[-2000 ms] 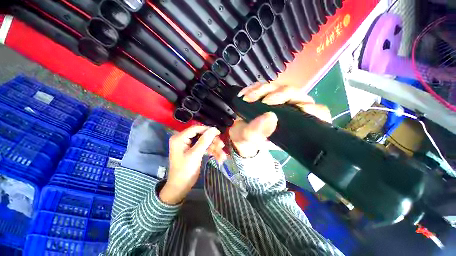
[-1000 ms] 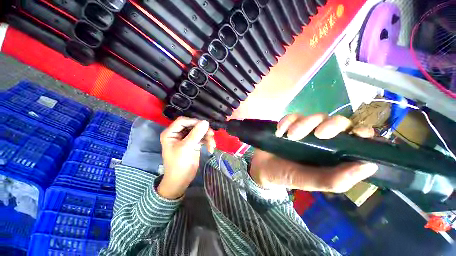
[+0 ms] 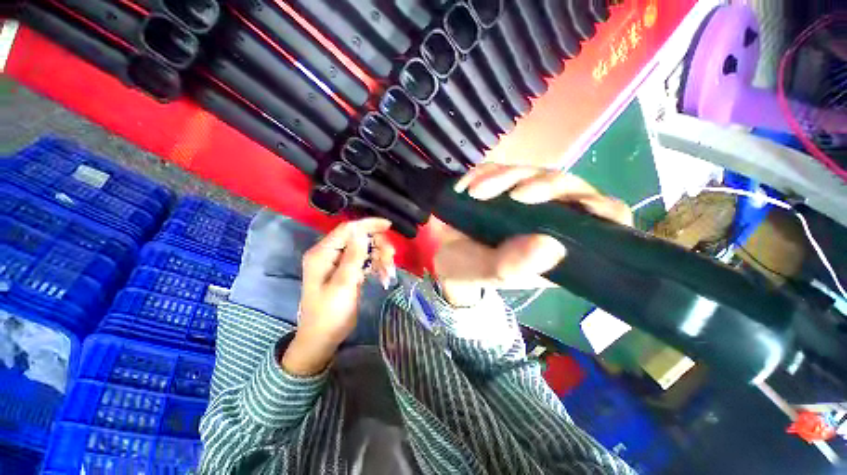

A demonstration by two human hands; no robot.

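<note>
My right hand (image 3: 520, 223) is closed around a thick dark electric screwdriver (image 3: 641, 269). Its narrow nose points up and left, over the near ends of the black plastic housings (image 3: 455, 121). The bit tip cannot be made out against the black parts. My left hand (image 3: 334, 278) is just below the nearest housings, with thumb and fingertips pinched together around something small and dark, too small to tell, possibly screws. The housings lie side by side in rows, with their oval open ends lined up.
The housings lie on a red cover (image 3: 232, 158) with gold lettering. Stacked blue crates (image 3: 139, 371) stand at the left. A green surface (image 3: 613, 158), a white cable (image 3: 789, 206) and a purple fan base (image 3: 715, 74) are at the right.
Since one second ago, the screwdriver's nose has moved up from beside my left fingertips to over the housings, and its body has tilted. My left hand has stayed nearly in place.
</note>
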